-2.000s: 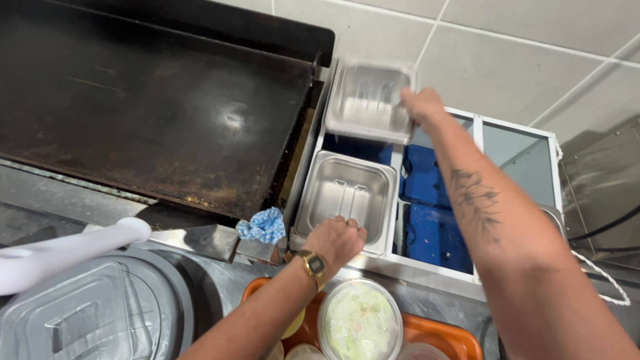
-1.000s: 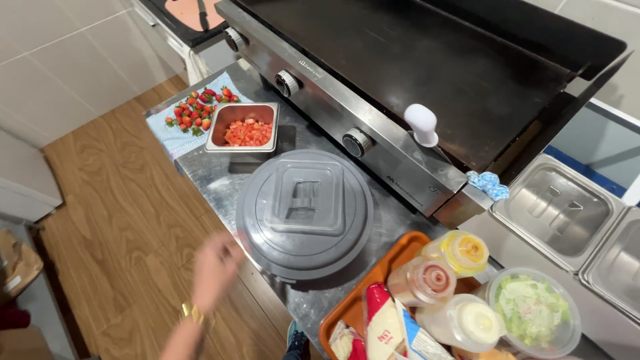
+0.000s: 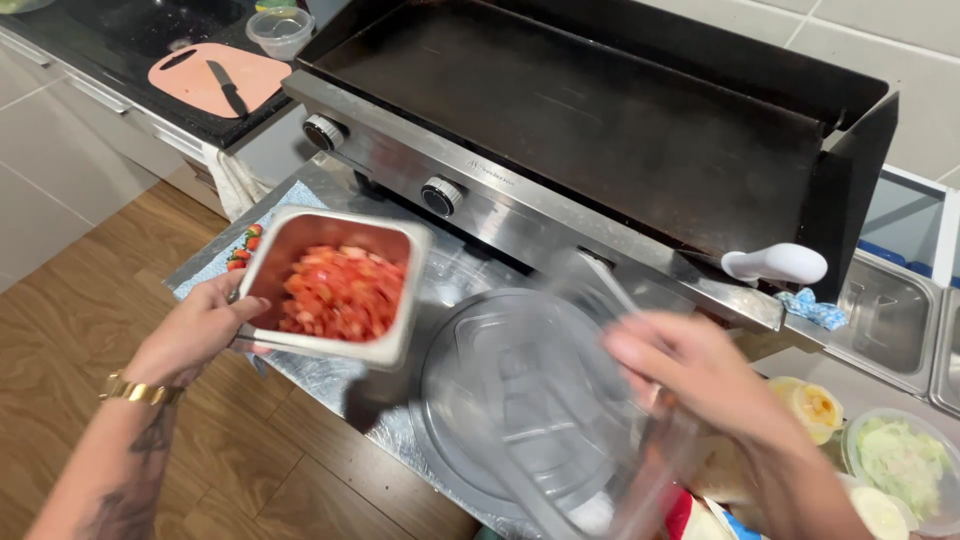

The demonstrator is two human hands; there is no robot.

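My left hand (image 3: 199, 326) grips the left rim of a steel food pan (image 3: 409, 292), tilted toward me and partly filled with diced tomato (image 3: 345, 292). At the centre right, my right hand (image 3: 675, 360) holds a blurred clear plastic lid (image 3: 555, 360) by its edge. The clear lid is over the round grey container lid (image 3: 450, 337), and whether they touch cannot be told. Strawberries (image 3: 244, 247) lie on a blue-and-white cloth (image 3: 300, 196) behind the pan, partly hidden by it.
A griddle (image 3: 585, 105) with knobs spans the back. A white handle (image 3: 776, 262) and crumpled cloth (image 3: 814, 307) are at its front right corner. A knife (image 3: 227, 88) lies on a pink board (image 3: 180, 75). Steel pans (image 3: 892, 322) and a tub of shredded lettuce (image 3: 900, 457) stand right.
The tomato pan, on the steel table one second ago, is now lifted in my left hand. My right hand has come into view holding a clear lid. The view has shifted.
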